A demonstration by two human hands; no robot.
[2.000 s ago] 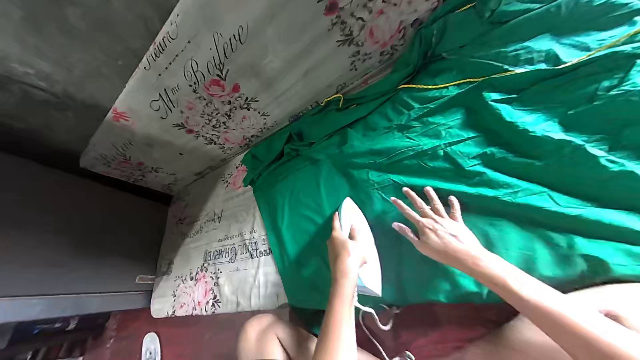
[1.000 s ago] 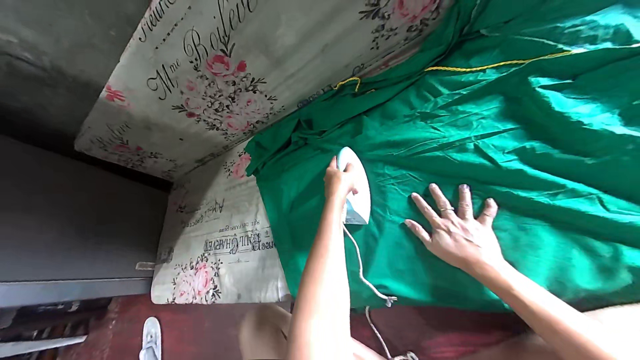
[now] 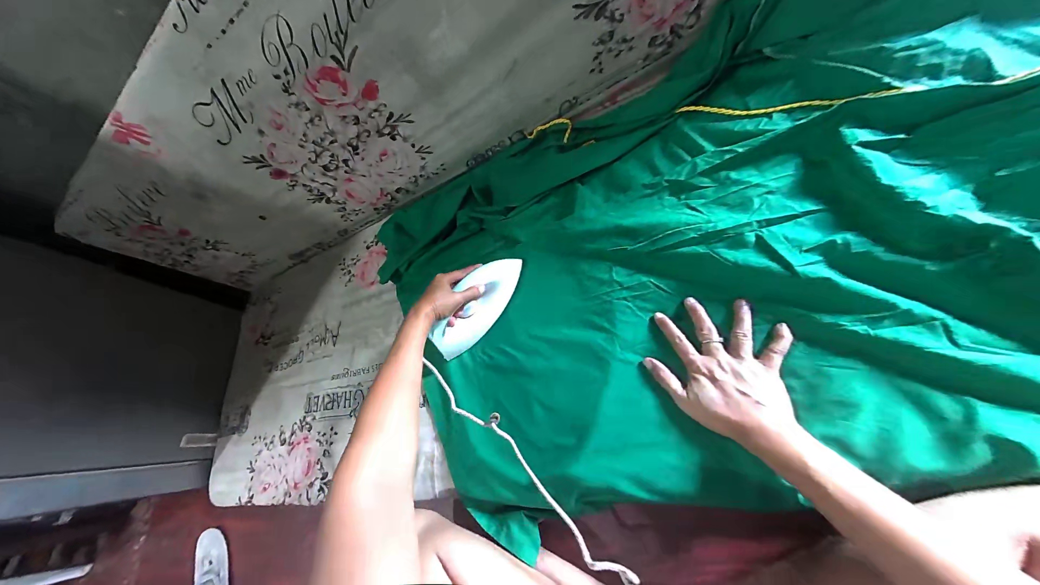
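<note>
A glossy green cloth (image 3: 569, 341) lies spread over a cushioned seat, smooth near the iron and wrinkled toward the right. At its left part, my left hand (image 3: 455, 299) grips the handle of a light-blue and white clothes iron (image 3: 494, 302), whose tip points up and right. The iron's pale cord (image 3: 520, 459) trails over the cloth toward the bottom edge. To the right, my right hand (image 3: 727, 382) rests on the cloth with its fingers spread and a ring on one finger. The iron hides its soleplate.
A floral-printed backrest (image 3: 341, 122) rises behind the cloth, and the matching seat cover (image 3: 284, 463) shows at left. A yellow cord (image 3: 764, 110) lies across the cloth. A dark grey cabinet (image 3: 97, 366) stands at left. A shoe (image 3: 212, 556) is on the red floor.
My left hand has moved the iron left across the cloth and turned its tip to the right. Its cord now lies over the cloth. My right hand remains spread on the fabric.
</note>
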